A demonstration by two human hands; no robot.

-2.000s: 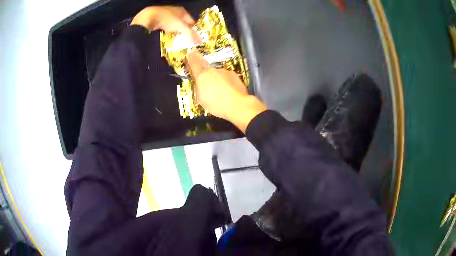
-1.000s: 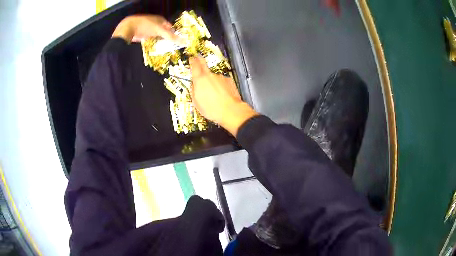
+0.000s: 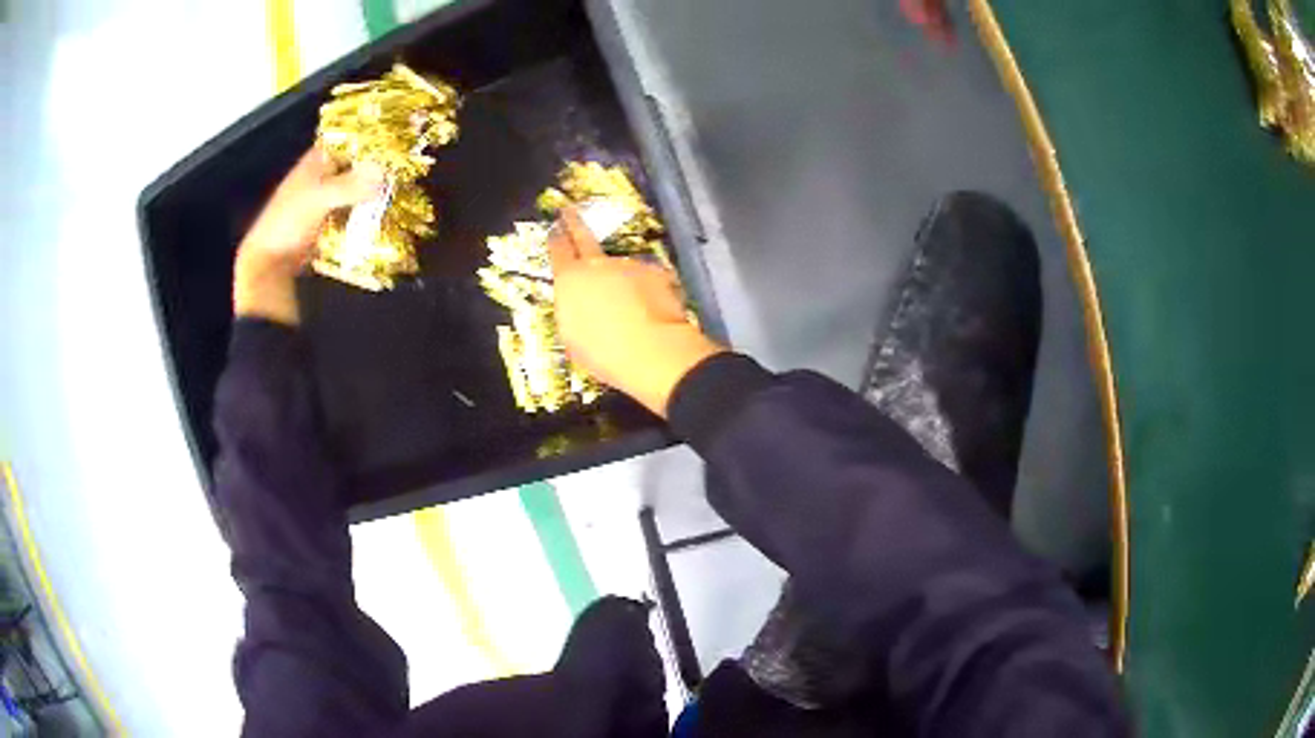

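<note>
A large black bin (image 3: 433, 487) holds shiny gold contact strips in two separate clumps. My left hand (image 3: 289, 231) is shut on one clump of contact strips (image 3: 382, 123), at the bin's left part, its fingers partly hidden by the strips. My right hand (image 3: 613, 310) lies on the other clump (image 3: 534, 361) near the bin's right wall, its fingertips touching the strips. Part of this clump and the underside of my right hand are hidden, so its grip is unclear.
A dark shoe or leg (image 3: 966, 346) is right of the bin on grey floor. The green bench (image 3: 1183, 375) with a pale curved edge runs along the right, with gold strips (image 3: 1276, 72) at its upper right. A black metal bar (image 3: 666, 598) stands below the bin.
The gold pile has parted into two clumps. My left hand has moved left and down with one clump in it. My right hand has stayed at the other clump. The view has shifted slightly.
</note>
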